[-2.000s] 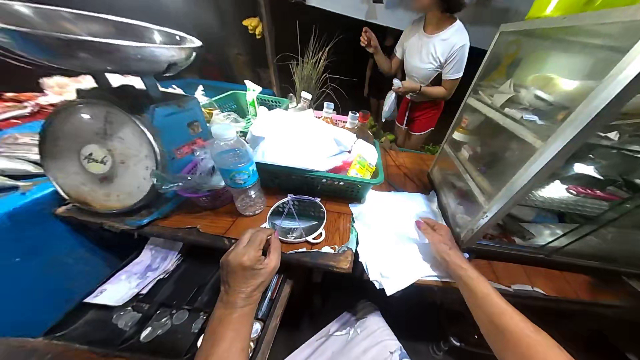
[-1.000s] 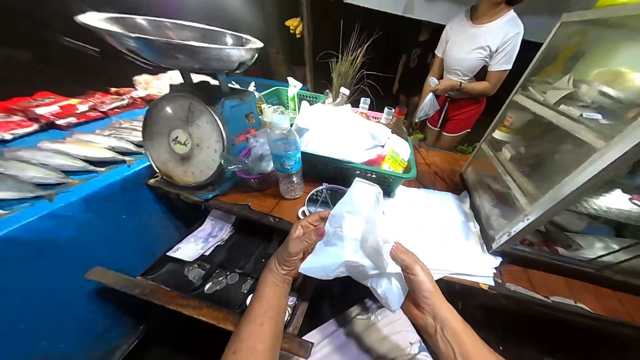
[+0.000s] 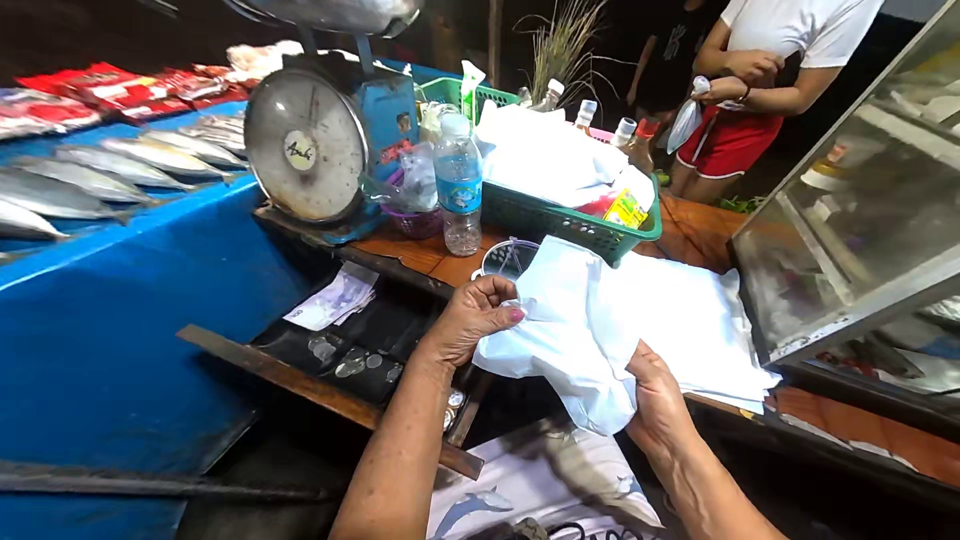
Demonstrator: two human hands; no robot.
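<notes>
A thin white plastic bag (image 3: 562, 330) is stretched between my two hands over the counter's front edge. My left hand (image 3: 484, 315) pinches its left edge between thumb and fingers. Its lower right side is in my right hand (image 3: 656, 397), whose fingertips are partly behind the plastic. Right behind lies a stack of white sheets or bags (image 3: 682, 322) on the wooden counter. A round mirror or lid with a pale rim (image 3: 506, 259) is partly covered by the held bag.
An open drawer (image 3: 300, 382) holds banknotes (image 3: 334, 296) and coins (image 3: 352, 364). Behind are a dial scale (image 3: 307, 146), a water bottle (image 3: 459, 187) and a green basket (image 3: 562, 225). Fish (image 3: 112, 165) lie left, a glass display case (image 3: 840, 195) stands right. A person (image 3: 780, 75) stands beyond.
Two seconds ago my right hand was on the white stack and my left hand held no bag. Now both hands hold a white bag. The view has turned left.
</notes>
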